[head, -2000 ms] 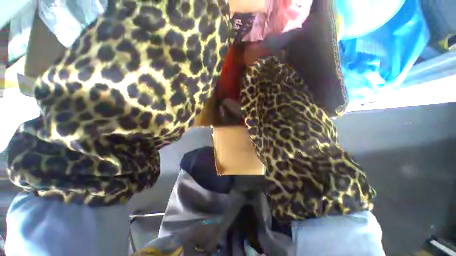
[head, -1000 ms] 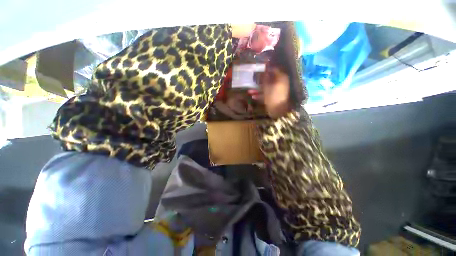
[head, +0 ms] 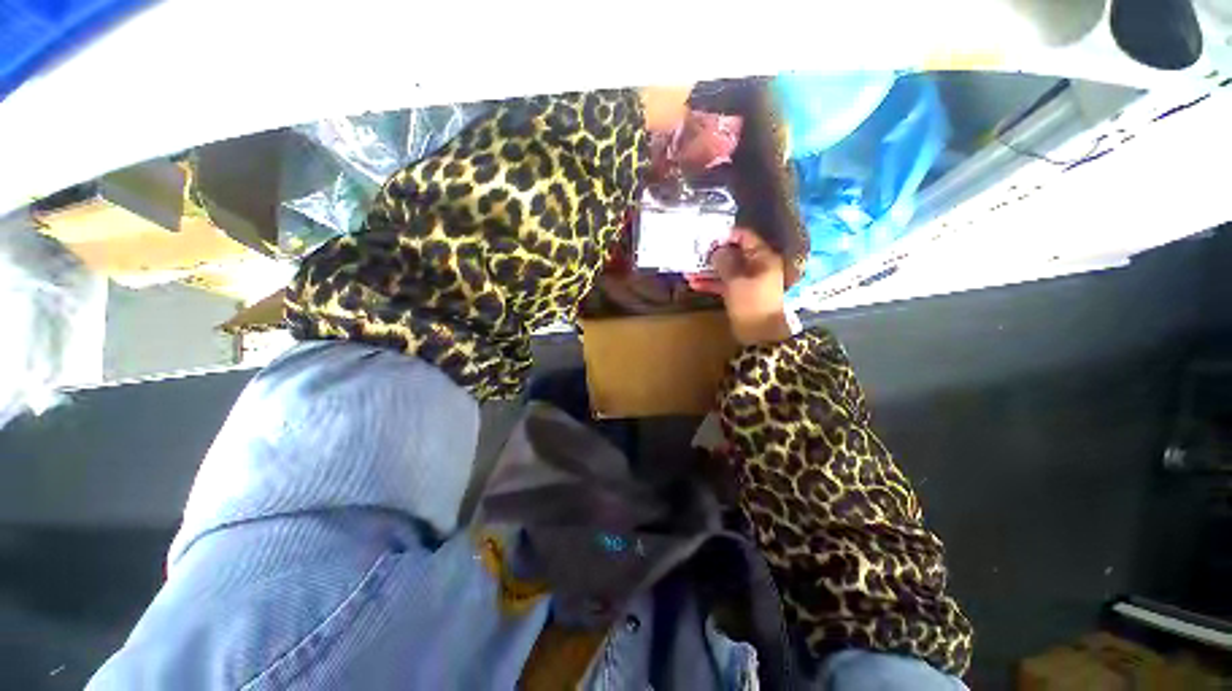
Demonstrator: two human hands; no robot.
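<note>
My right hand holds a small whitish, shiny packet by its right side, above an open cardboard box. The box's tan flap faces me. My left hand shows only as a small patch of skin at the box's far side, and its fingers are hidden. A pink packet lies beside it among dark red and brown contents. Both forearms are in leopard-print sleeves.
The white table edge crosses the top. Blue plastic is right of the box. Clear plastic bags and cardboard are at left. A grey bag lies near my lap. Another cardboard box is at lower right.
My right hand and the whitish packet have come into clear view over the box; two seconds ago neither could be made out. The view has shifted, showing more of the table edge.
</note>
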